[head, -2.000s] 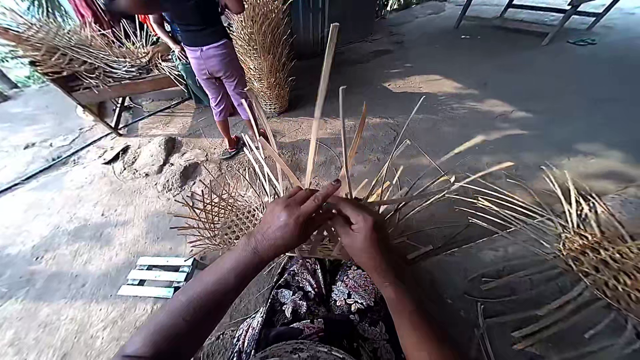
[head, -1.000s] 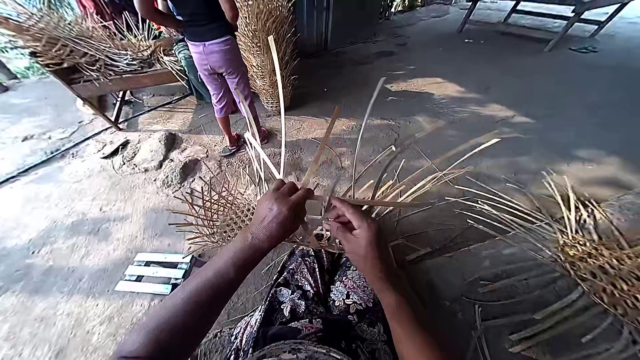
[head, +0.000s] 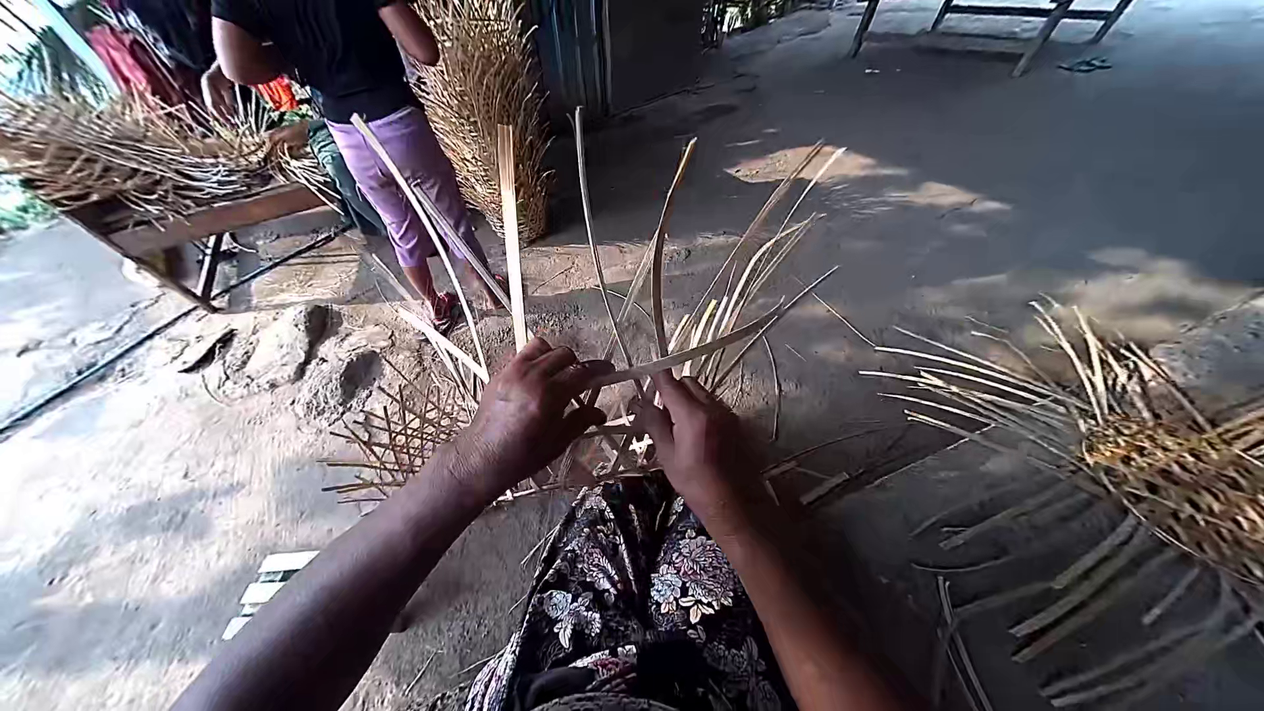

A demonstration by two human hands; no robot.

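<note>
Above my lap, my left hand grips pale split-cane strips, its thumb and fingers closed at the edge of a partly woven piece. A flat strip runs from those fingers to the right, over my right hand. My right hand pinches strips at the weave just beside the left. Long loose strip ends stand up and fan out beyond both hands, one broad upright strip among them. The open weave shows between my hands; much of it is hidden behind them.
Woven pieces with splayed ends lie on the ground at left and right. A slatted piece is at lower left. Ahead, a person stands by a wooden table heaped with strips, beside a tall woven basket.
The pale strip lying rightward from my left hand now slants up to the right; a second ago it lay nearly level. Both hands stay close together at the weave.
</note>
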